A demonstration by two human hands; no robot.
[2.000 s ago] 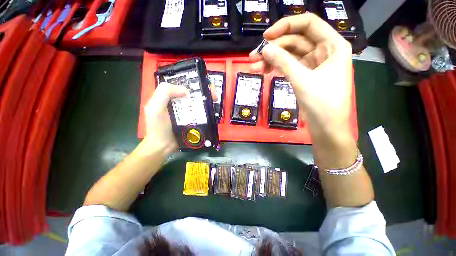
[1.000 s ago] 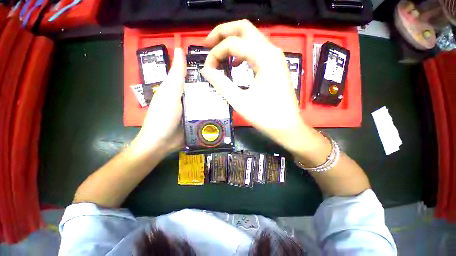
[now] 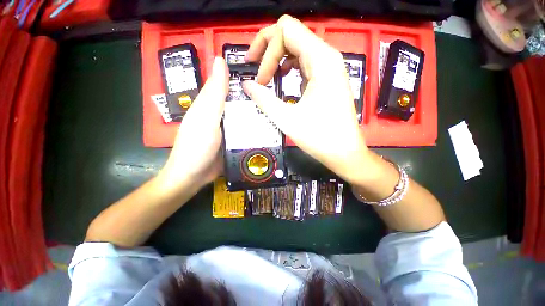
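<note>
A black handset with a white label and a gold round is held upright over the front edge of the red tray. My left hand grips it along its left side. My right hand is over its top end, with thumb and forefinger close together at the area above the label. The fingers hide whether a tiny part is between them. Several more handsets, such as one at the right, lie in the tray pockets.
A yellow block and a row of brown rectangles lie on the green mat in front. A white slip is at the right. Red stacks stand on both sides. A black tray is behind, a pinkish fan base upper right.
Two seconds ago my right hand held a tiny part up, away from the handset. It has since come down to the handset's top end. The handset has turned straighter and moved right.
</note>
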